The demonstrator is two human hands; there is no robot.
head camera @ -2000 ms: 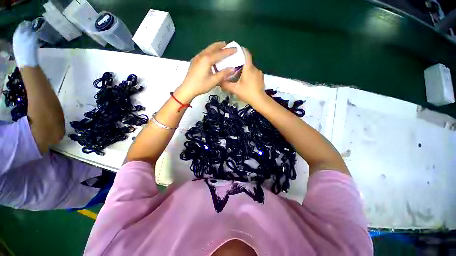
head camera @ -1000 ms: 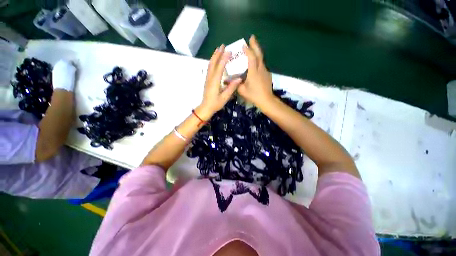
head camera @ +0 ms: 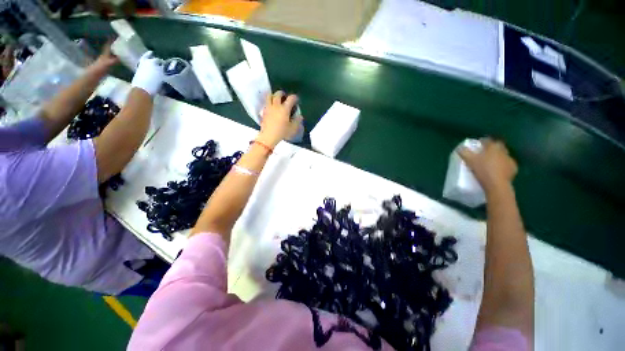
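My left hand (head camera: 277, 122) is at the near edge of the green belt, with its fingers around the dark top of a grey-white bagged product (head camera: 297, 130); the hand hides part of it. My right hand (head camera: 495, 164) is far to the right over the belt. It grips the upper end of a closed white box (head camera: 460, 182) and looks slightly blurred. A large tangled heap of black cables (head camera: 370, 264) lies on the white worktable (head camera: 274, 199) between my arms, and neither hand touches it.
A closed white box (head camera: 335, 128) stands on the belt between my hands. An open white box (head camera: 247, 86) stands left of my left hand. A neighbouring worker's white-gloved hand (head camera: 147, 74) is beside another bagged product (head camera: 181, 79). A smaller cable heap (head camera: 188, 192) lies at left.
My hands have parted from the small white box they held together. My left hand has moved left to the bagged product, my right hand far right with a white box. The view has shifted.
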